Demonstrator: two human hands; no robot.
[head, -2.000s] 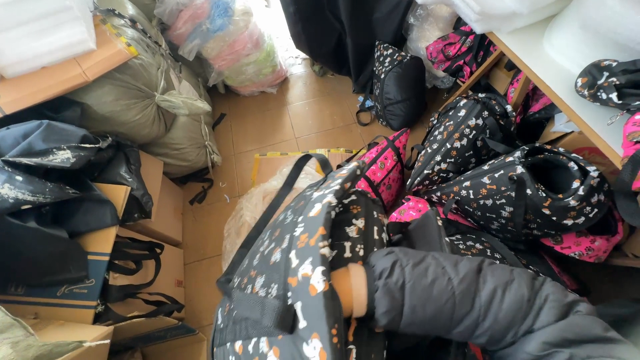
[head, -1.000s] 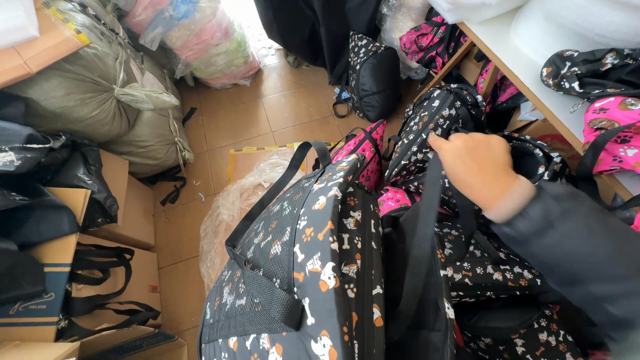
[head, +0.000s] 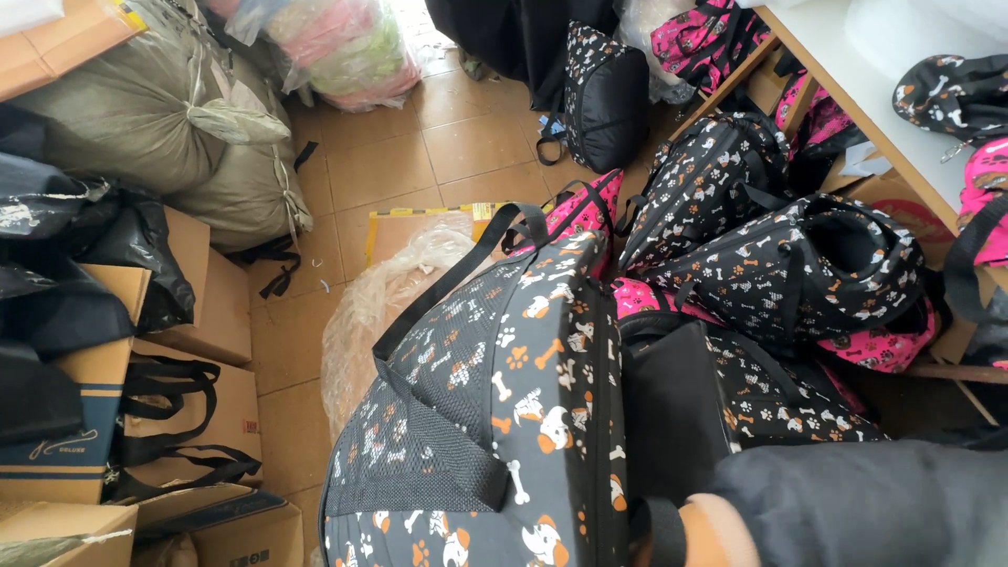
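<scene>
A black fabric pet carrier bag (head: 543, 394) with a dog, bone and paw print, mesh panels and black webbing handles fills the lower middle of the head view. At its lower right edge is my right hand (head: 709, 531), in a dark padded sleeve; only the wrist area shows, beside a black strap (head: 665, 531). The fingers are hidden behind the bag and the frame's bottom edge. My left hand is not in view. More printed bags (head: 787, 276) in black and pink lie heaped to the right of this bag.
Cardboard boxes (head: 197, 307) and tied cloth sacks (head: 142, 102) line the left side. A white table (head: 850, 47) with a wooden edge stands at upper right. Crumpled clear plastic (head: 362, 315) lies on the tiled floor (head: 378, 169) behind the bag. A black printed cushion-like bag (head: 606, 98) stands farther back.
A second ago my right hand held a black strap up at the bag's right; now the hand is low at the bag's right edge. The printed bag appears closer to upright in the middle.
</scene>
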